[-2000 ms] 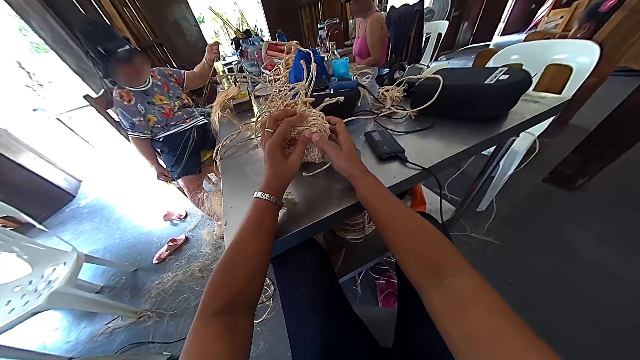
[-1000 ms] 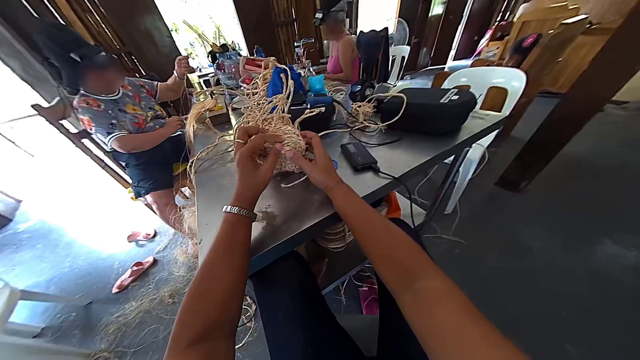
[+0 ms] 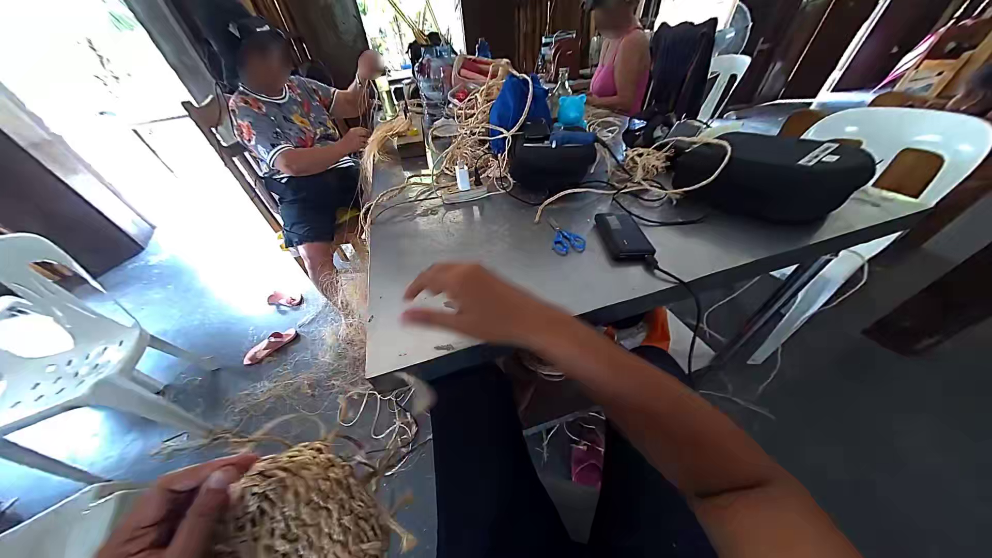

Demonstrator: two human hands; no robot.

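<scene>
A woven piece of natural-fibre cord (image 3: 306, 504) is pinched at its left edge by my left hand (image 3: 182, 511), low at the left, beside my legs and off the table. Loose cord ends stick out around its rim. My right hand (image 3: 473, 302), blurred, is over the near left part of the grey table (image 3: 411, 279), fingers apart and holding nothing. Blue-handled scissors (image 3: 568, 242) lie beyond it, beside a black power bank (image 3: 624, 236) with a cable plugged in. A tangle of natural cord (image 3: 473, 147) lies farther back on the table.
Black cases (image 3: 767, 174) and a blue bag (image 3: 519, 112) stand on the table's far side. A person (image 3: 298, 132) at the left holds fibre strands; another person (image 3: 620, 70) sits at the back. White plastic chairs (image 3: 101, 364) flank the table. Fibre scraps and pink slippers (image 3: 271, 346) lie on the floor.
The woven piece has gone from over the table to low at the left in my left hand. My right hand has let go of it. The scissors now show on the table.
</scene>
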